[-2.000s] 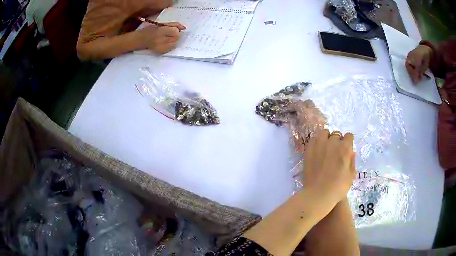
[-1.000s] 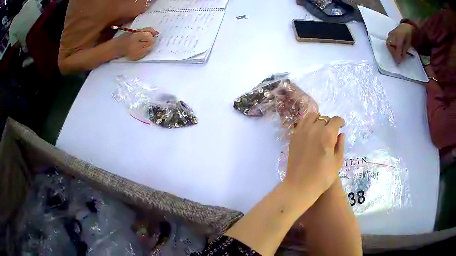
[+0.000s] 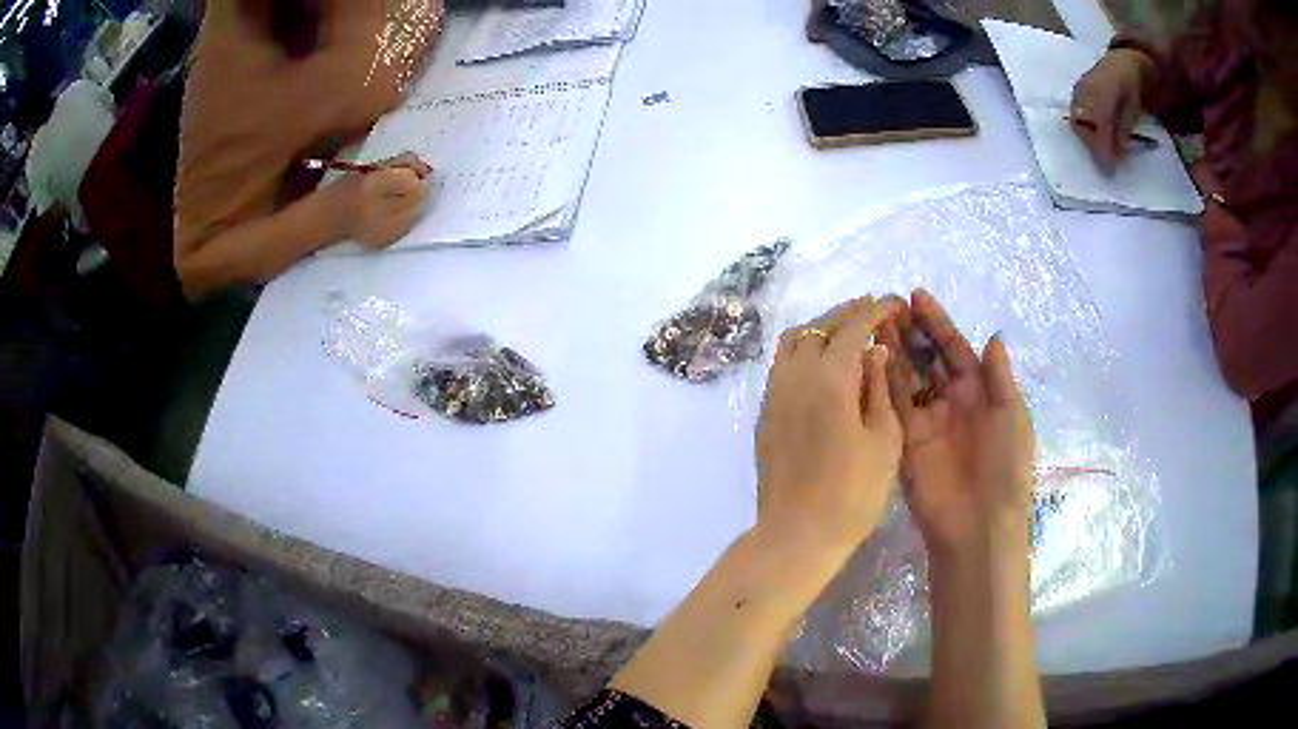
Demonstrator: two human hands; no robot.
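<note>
My right hand [image 3: 961, 442] is palm up with its fingers half curled and holds a few small dark buttons [image 3: 924, 373]. My left hand [image 3: 826, 434] is beside it, back up, its fingertips meeting the right fingers; whether it holds anything is hidden. Both hands are over a large clear plastic bag [image 3: 1011, 278] spread on the table. A clear bag of mixed dark and pale buttons [image 3: 709, 335] lies just left of my hands. A second small bag of buttons [image 3: 481, 385], with a red line, lies further left.
A fabric bin [image 3: 356, 563] full of clear bags [image 3: 214, 648] is at the lower left. Beyond are a spiral notebook [image 3: 491, 157] under a person's writing hand, a phone [image 3: 888, 110], a dark dish [image 3: 911, 64] and another notebook [image 3: 1053, 107] under another person's hand.
My right hand has come out from under the plastic and my left hand, and turned palm up with buttons. The hands have moved apart slightly. The view has shifted.
</note>
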